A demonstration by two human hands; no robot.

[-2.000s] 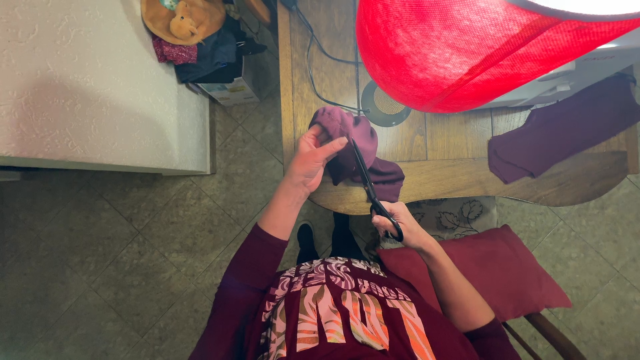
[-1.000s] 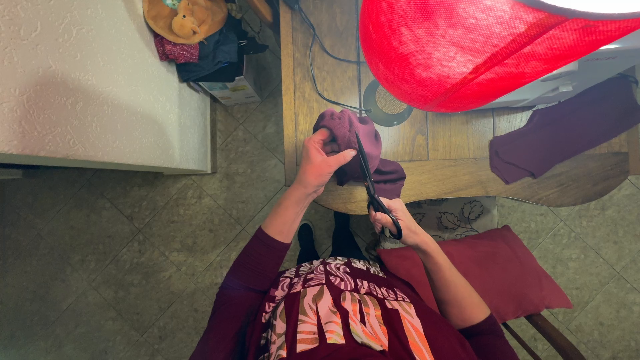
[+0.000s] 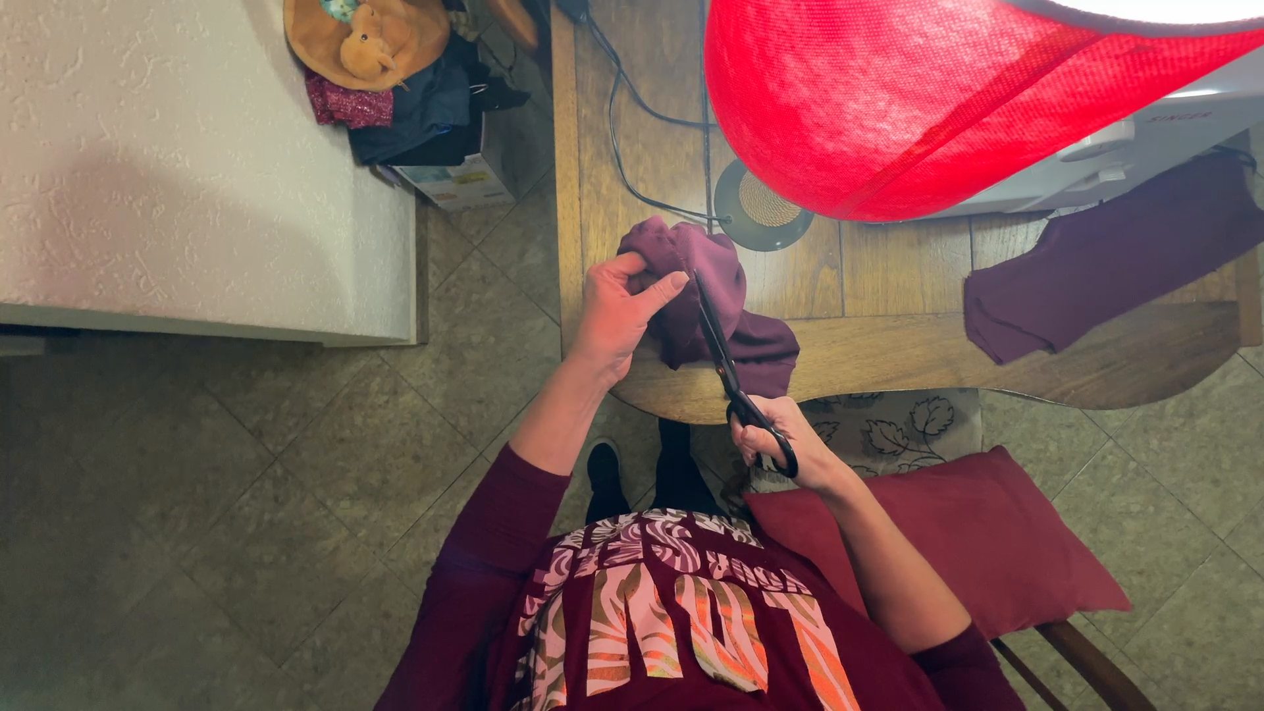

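Note:
A bunched piece of purple fabric (image 3: 726, 276) lies over the near left end of the wooden table, part of it lifted. My left hand (image 3: 620, 311) pinches the fabric's left side between thumb and fingers. Black-handled scissors (image 3: 724, 365) are in my right hand (image 3: 785, 439), fingers through the handles at the table's edge. Their blades point up and away, with the tips at the fabric close to my left thumb. The blades look nearly closed. Another folded dark purple fabric piece (image 3: 1106, 262) lies on the table at the right.
A red lampshade (image 3: 889, 99) hangs over the table (image 3: 908, 346), partly hiding a white sewing machine (image 3: 1185, 138). The round lamp base (image 3: 762, 207) and a black cable (image 3: 617, 128) are behind the fabric. A red cushion (image 3: 968, 543) rests on a chair at right; a white textured wall (image 3: 197, 178) stands left.
My left hand has shifted slightly on the fabric, its thumb moving a little between frames. My right hand keeps hold of the scissors in nearly the same place.

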